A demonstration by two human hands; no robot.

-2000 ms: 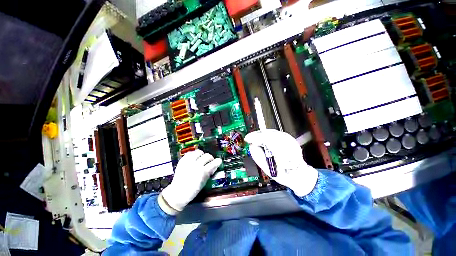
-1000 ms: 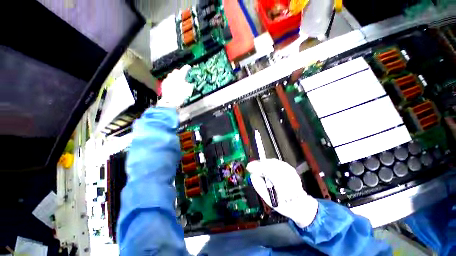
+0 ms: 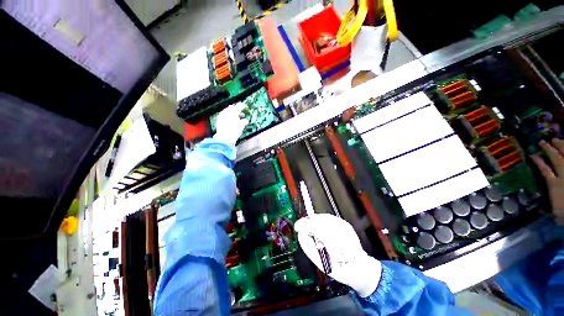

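Observation:
My left hand (image 3: 230,125), in a white glove, is over the left edge of a tray of small pale green boards (image 3: 261,112) beyond the rail. Its fingertips are hard to make out, so I cannot tell if it holds a piece. My right hand (image 3: 334,250), gloved, holds a thin white and dark marker pen (image 3: 307,199), its white end pointing up and away. It is above the right edge of the near power circuit board (image 3: 263,191). My left sleeve covers much of this board's left part.
Another board with white blocks (image 3: 420,154) and round capacitors lies to the right. Another person's bare hand (image 3: 550,173) is at its far right. A populated board (image 3: 247,52), red bin (image 3: 321,38) and yellow tape rolls (image 3: 389,21) are beyond the rail. A dark monitor (image 3: 74,111) is at left.
My left hand has left the near board and reached out to the tray of small green boards. My right hand still holds the pen. Another person's hand has appeared at the right.

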